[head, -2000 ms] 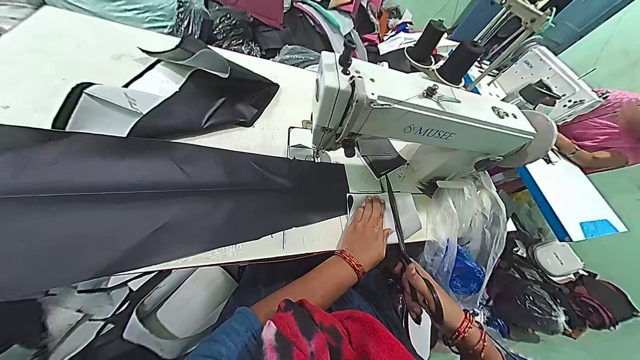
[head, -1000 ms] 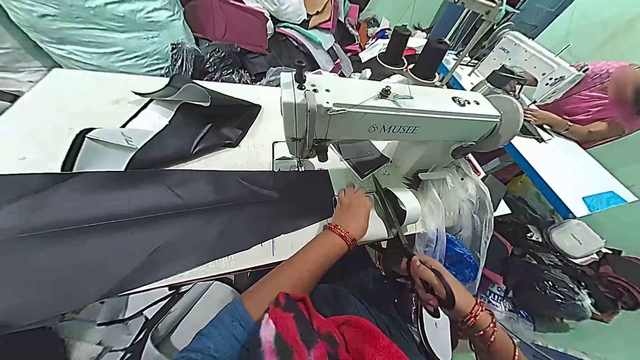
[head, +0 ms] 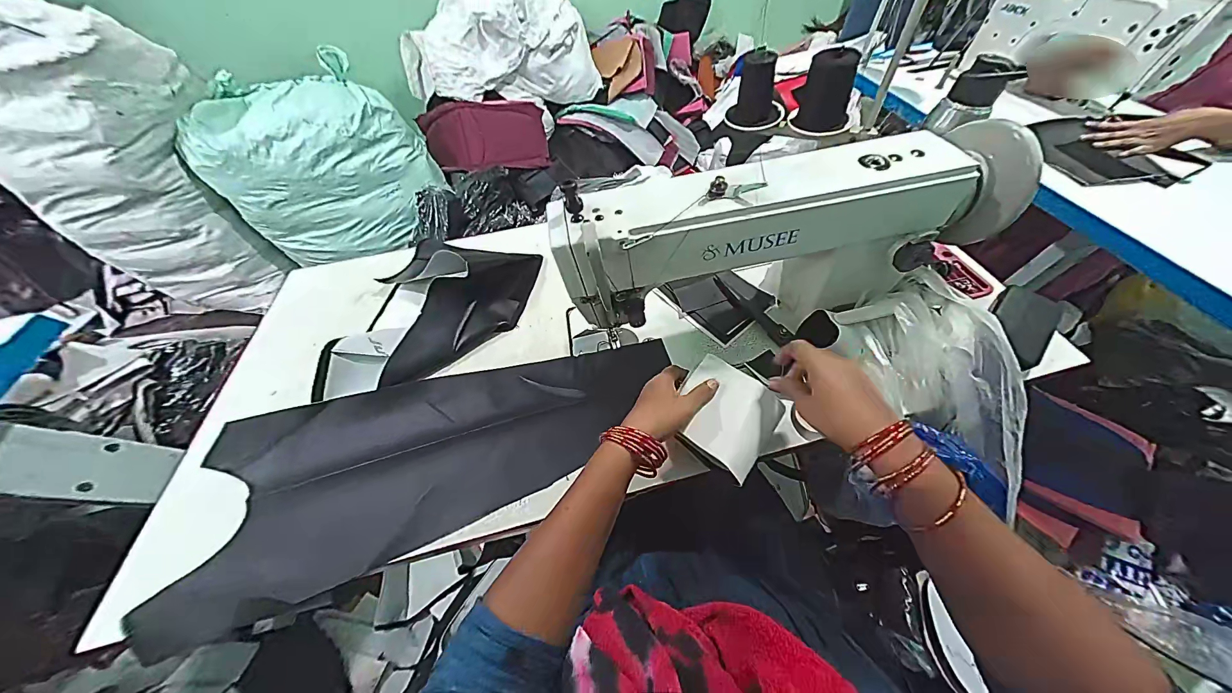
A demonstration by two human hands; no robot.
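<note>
A long black fabric panel (head: 414, 472) lies across the sewing machine table, its right end near the needle of the white sewing machine (head: 789, 212). My left hand (head: 669, 404) grips the folded pale end piece (head: 736, 414) of the work between thumb and fingers. Close by on the right, my right hand (head: 828, 390) has its fingertips bent near that piece's edge; whether they hold anything is not plain. Black-handled scissors (head: 765, 318) lie on the table under the machine arm, over a small black piece (head: 707, 303). Another black and white piece (head: 462, 308) rests behind the panel.
Thread cones (head: 823, 87) stand behind the machine. A clear plastic bag (head: 934, 356) hangs at the table's right edge. Sacks (head: 308, 159) and fabric scraps are piled behind. At the back right, a co-worker's hand (head: 1136, 133) rests on dark pieces on another table.
My right hand has let go of the scissors, which now lie under the machine arm, and has come up beside the pale piece. The view has swung left.
</note>
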